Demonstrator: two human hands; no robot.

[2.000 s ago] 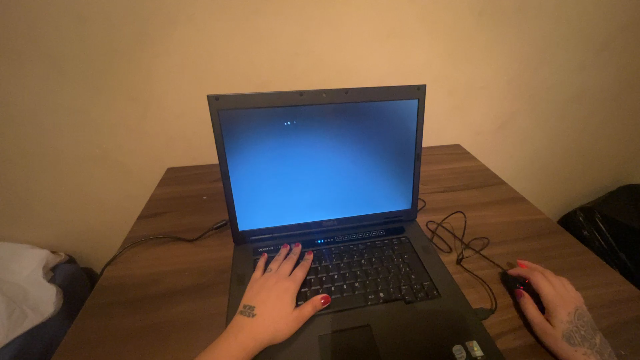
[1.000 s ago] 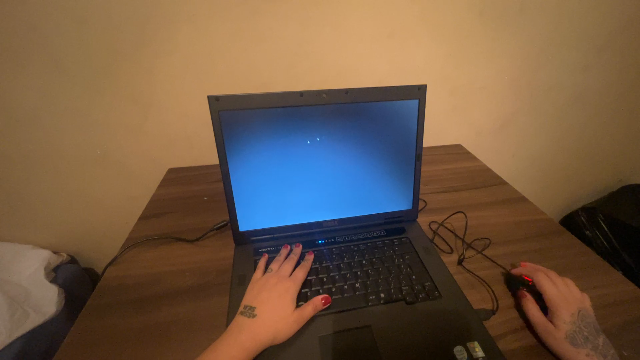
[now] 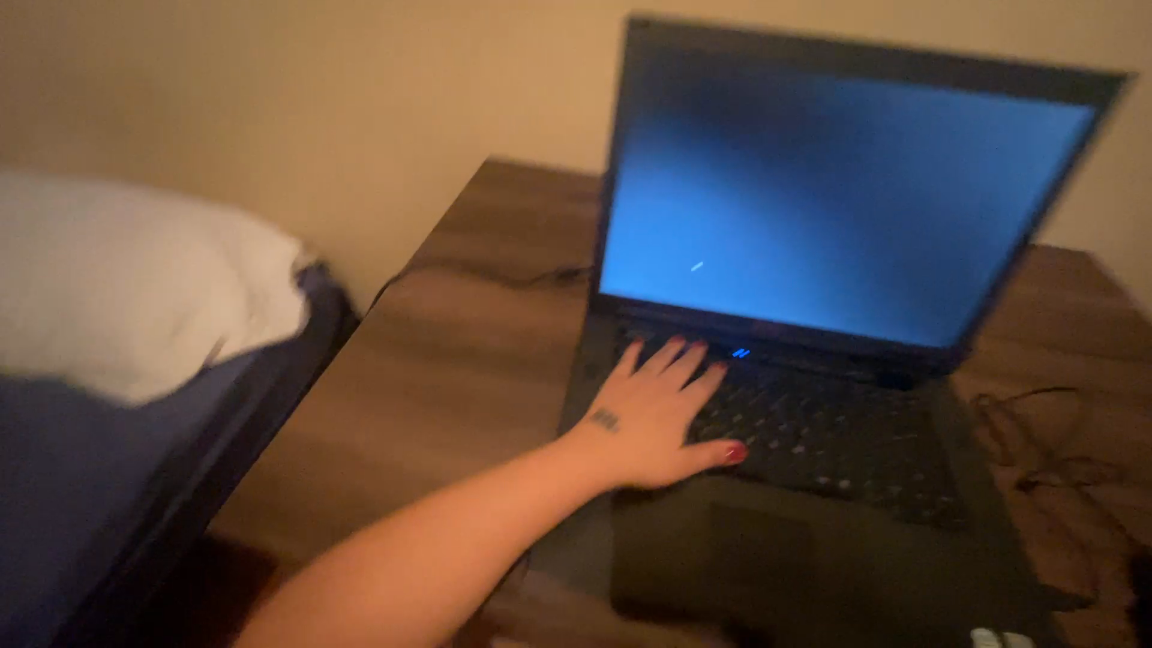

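Note:
A dark laptop (image 3: pixel 846 207) stands unfolded on the wooden table, its screen lit blue with a small bright mark. My left hand (image 3: pixel 652 414) rests on the left part of the laptop's keyboard (image 3: pixel 828 441), fingers spread and holding nothing; red nail polish shows. The touchpad (image 3: pixel 760 531) lies below and to the right of my thumb. My right hand is out of the frame. Motion blur softens the whole view.
The wooden table (image 3: pixel 432 378) runs along a plain wall. A black cable leads off its left side, and another cable (image 3: pixel 1071 468) lies looped right of the laptop. White cloth (image 3: pixel 135 279) lies on a dark blue padded surface (image 3: pixel 108 468) at the left.
The view has swung left and tilted, so my right hand, earlier on a black mouse, has left the frame. My left hand stays on the keyboard.

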